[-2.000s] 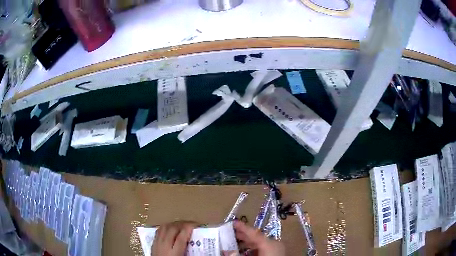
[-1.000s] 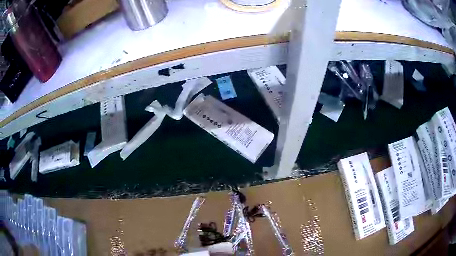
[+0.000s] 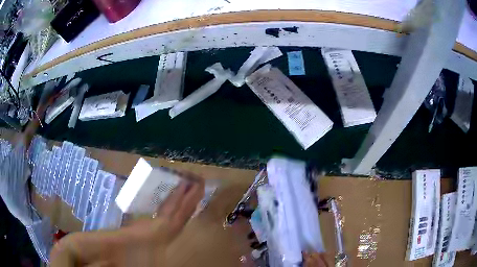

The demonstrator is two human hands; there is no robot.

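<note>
My left hand [image 3: 180, 203] is closed on a white carton [image 3: 149, 189], tilted above the brown cardboard surface, with its plain white end toward the upper left. My right hand [image 3: 315, 259] shows only as fingertips at the bottom edge, on the lower end of a blurred long white bundle [image 3: 295, 203]. The bundle's exact parts cannot be told. Clear slim accessory bags [image 3: 339, 227] and dark looped cables [image 3: 238, 213] lie around and partly behind the bundle.
Clear trays [image 3: 78, 180] stand in a row at left. Printed cartons [image 3: 424, 214] lie at right. The green belt [image 3: 219, 130] carries cartons, papers and a blue card [image 3: 296, 62]. A white post [image 3: 413, 94] and shelf edge [image 3: 209, 40] stand beyond. A blurred arm-like shape shows far left.
The head view shifted one way and back. My hands, out of view a second ago, now show. The carton is lifted at left, and the white bundle is over the accessory bags.
</note>
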